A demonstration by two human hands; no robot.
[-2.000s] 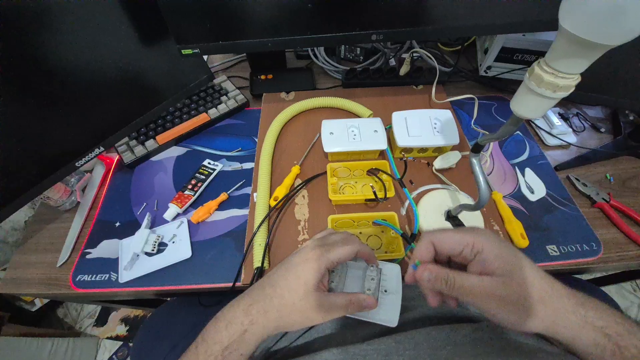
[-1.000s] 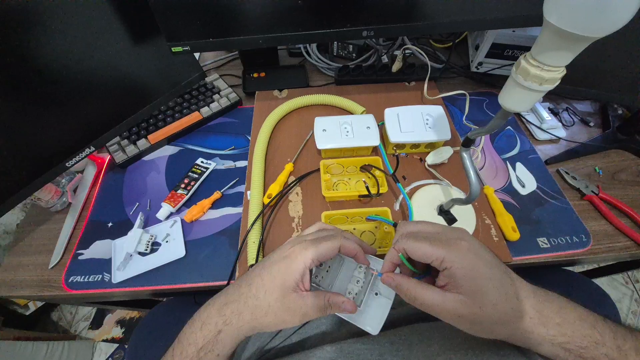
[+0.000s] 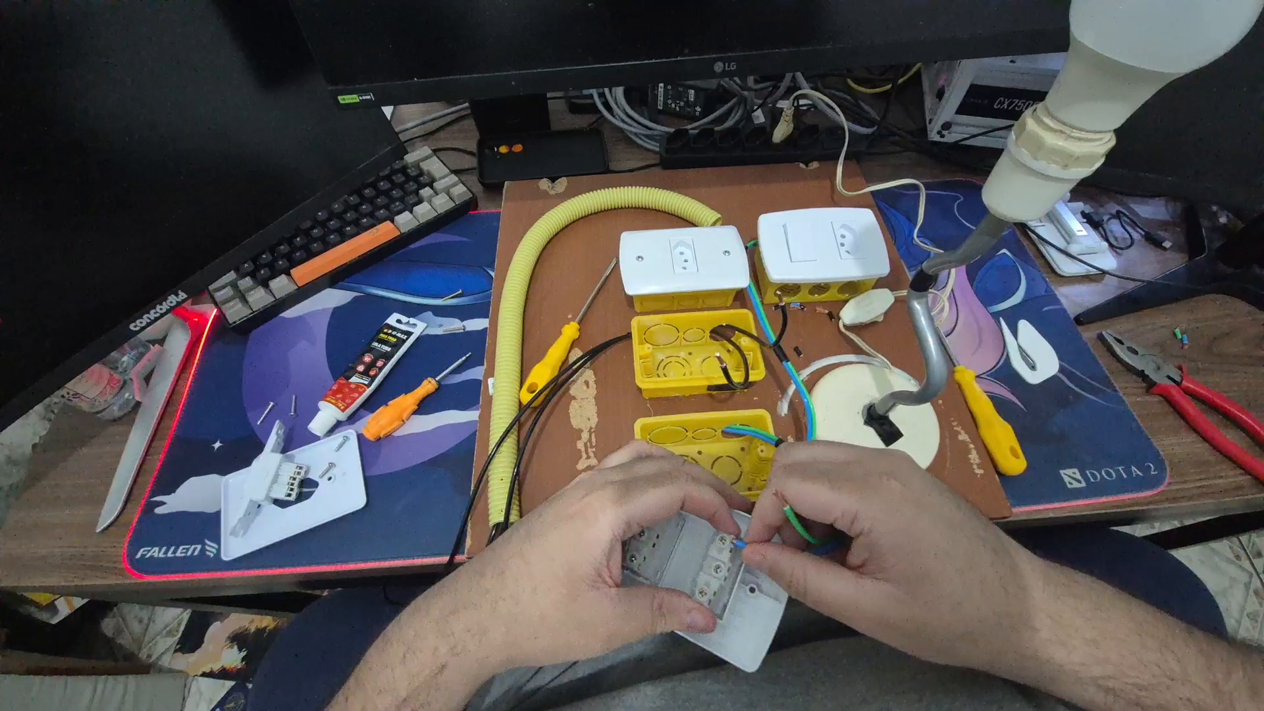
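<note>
My left hand (image 3: 632, 538) grips a white wall plate (image 3: 746, 627) with its back side up, a socket module with screw terminals (image 3: 713, 573) in it. In my right hand (image 3: 839, 538), pinched between thumb and index finger, is a blue wire (image 3: 741, 543), its end at the top terminal. A green wire (image 3: 800, 525) loops under the right fingers. Just beyond the hands, a yellow electrical box (image 3: 706, 454) lies partly hidden, with blue and green wires entering it. Another open yellow box (image 3: 696, 351), with black wires, sits behind it.
A brown board (image 3: 592, 296) carries two white-covered boxes (image 3: 681, 259), yellow corrugated conduit (image 3: 509, 395) and a lamp's metal arm (image 3: 933, 346). Yellow screwdrivers (image 3: 553, 360), an orange screwdriver (image 3: 405, 410), a glue tube (image 3: 370, 370), a second plate (image 3: 336, 499) with screws, and red-handled pliers (image 3: 1185, 395) lie around.
Two seconds ago my right hand was apart from the plate; it has moved left to the plate's terminals with the blue wire. The plate is more tilted in my left hand.
</note>
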